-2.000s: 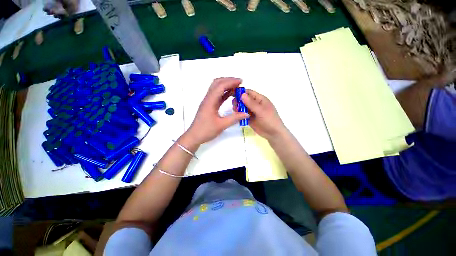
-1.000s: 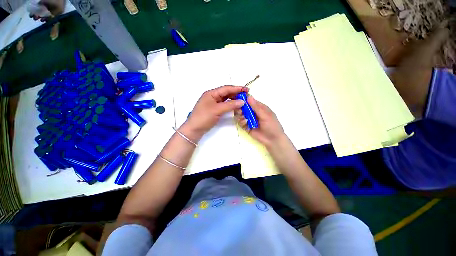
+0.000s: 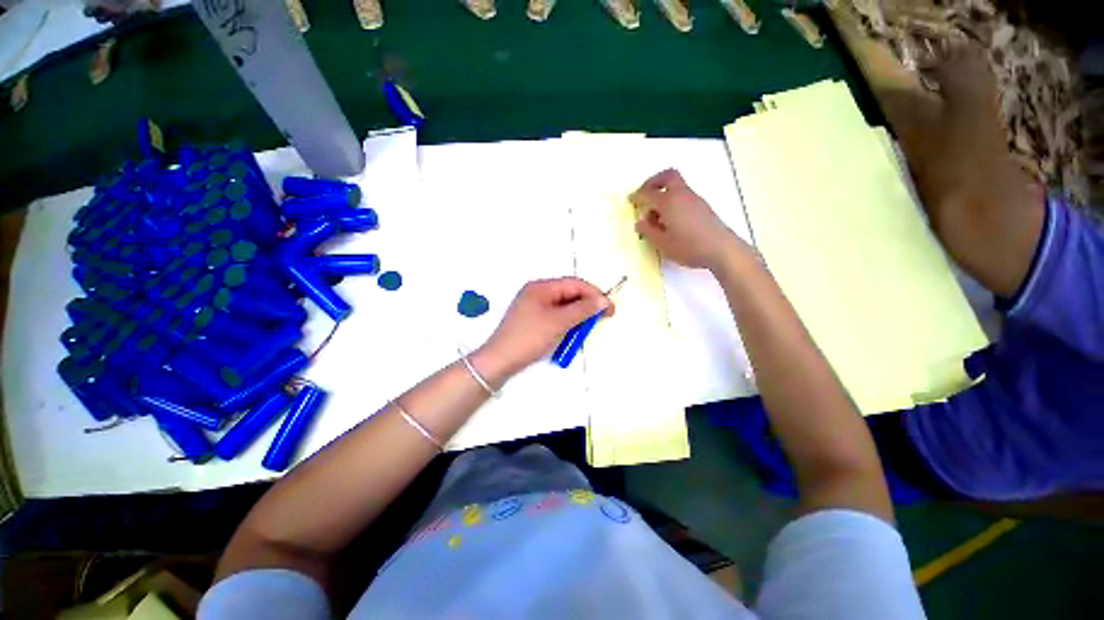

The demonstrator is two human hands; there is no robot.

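Observation:
My left hand (image 3: pixel 551 321) holds a blue battery cell (image 3: pixel 574 343) near its upper end, just left of the pale yellow strip. A short thin lead sticks up past the fingertips. My right hand (image 3: pixel 680 220) is at the upper part of the pale yellow adhesive strip (image 3: pixel 638 438), fingertips bent down at its surface; whether they pinch a piece cannot be seen. Dark green discs (image 3: pixel 473 303) lie on the white sheet left of my left hand, with another disc (image 3: pixel 390 280) further left.
A large pile of blue cells (image 3: pixel 182 279) covers the left. A grey post (image 3: pixel 291 97) stands behind it. Yellow sheets (image 3: pixel 854 254) are stacked at right. The green belt (image 3: pixel 521 73) carries tan parts and a blue cell (image 3: pixel 403 104). Another person's arm (image 3: pixel 969 182) reaches in at right.
My hands have separated. My left hand has moved down with the cell, and my right hand has let go of it and moved up and right to the strip. The coworker's arm has come in.

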